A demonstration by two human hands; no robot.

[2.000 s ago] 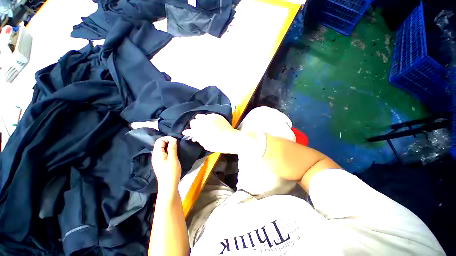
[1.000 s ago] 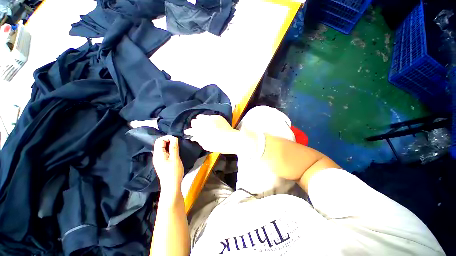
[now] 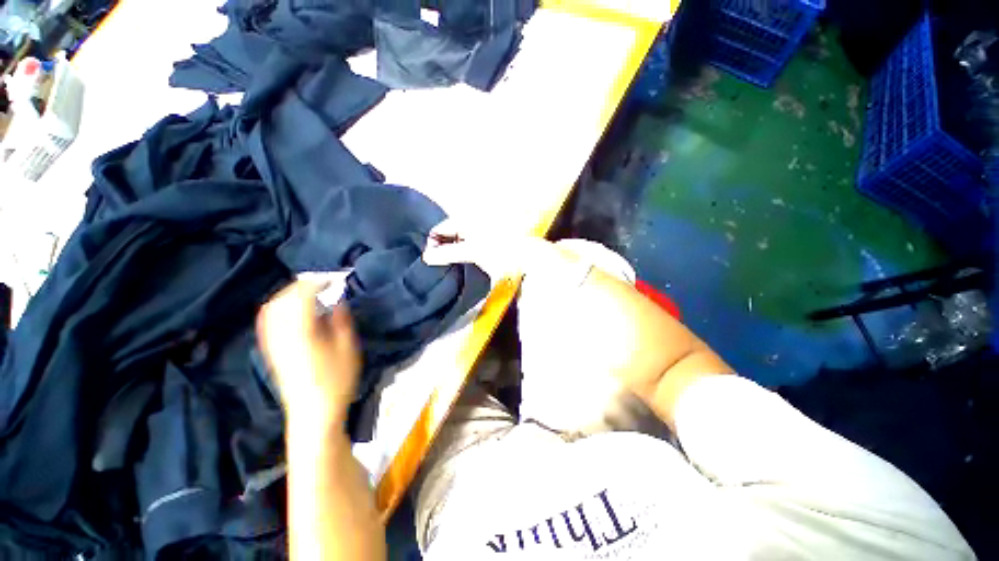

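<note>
Dark navy garment cloth [image 3: 208, 230] lies in a large heap over the near left of the table. My left hand [image 3: 309, 345] is blurred over the heap; its fingers are curled, and whether they hold cloth cannot be told. My right hand [image 3: 471, 247] is at the table edge, beside a bunched fold of cloth [image 3: 411, 287]. A small dark tool with a reddish glint, likely thread snips [image 3: 447, 238], shows at its fingers. A thin pale line marks a hem edge [image 3: 175, 499] at the lower left.
More dark cloth with a greyer patch [image 3: 427, 55] lies farther up the white table [image 3: 482, 142]. A white basket [image 3: 49, 121] stands far left. Blue crates [image 3: 915, 137], a dark metal stand [image 3: 876, 294] and clear plastic [image 3: 948, 329] are on the right. A dark blur [image 3: 630, 414] shows by my right forearm.
My hands have moved apart: the left went left and is blurred, the right rose slightly away from the cloth. The tool now shows. The view has shifted slightly.
</note>
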